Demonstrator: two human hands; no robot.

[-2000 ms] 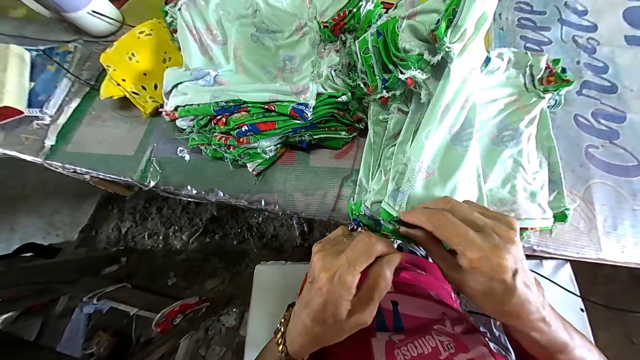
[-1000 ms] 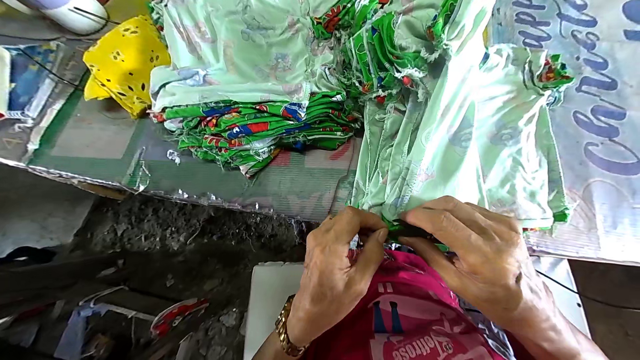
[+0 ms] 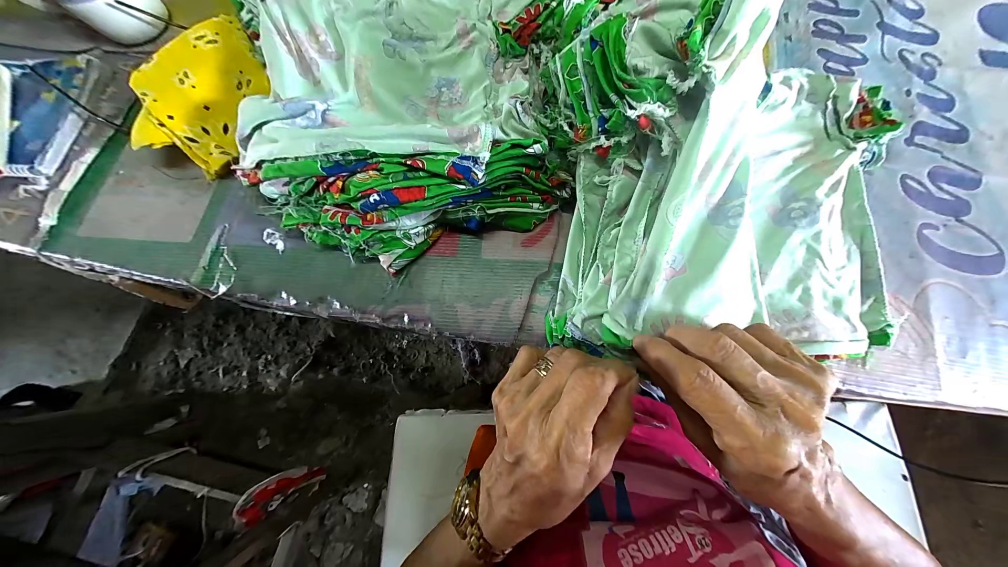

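Pale green printed fabric pieces [image 3: 701, 260] lie in a layered pile near the table's front edge, wrong side up. My left hand [image 3: 563, 433], with a ring and a gold watch, pinches the pile's lower green edge. Close on its right, my right hand [image 3: 744, 402] has its thumb and fingers on the same edge; its fingertips are partly hidden. A folded stack of green, red and blue printed fabric [image 3: 394, 189] sits to the left. Bunched green fabric with frayed edges [image 3: 622, 79] lies above the pile. Below both hands is a pink printed cloth [image 3: 677, 512].
A yellow patterned cloth [image 3: 201, 90] lies at the back left, near a white rounded object [image 3: 130, 16] with a dark cord. The table [image 3: 331, 276] has a worn, ragged front edge. A white surface [image 3: 425, 472] stands under the pink cloth, and scraps [image 3: 276, 496] litter the dark floor.
Since two seconds ago, my left hand has moved up to the fabric's lower edge, closer to my right hand. The fabric stacks stay in their places.
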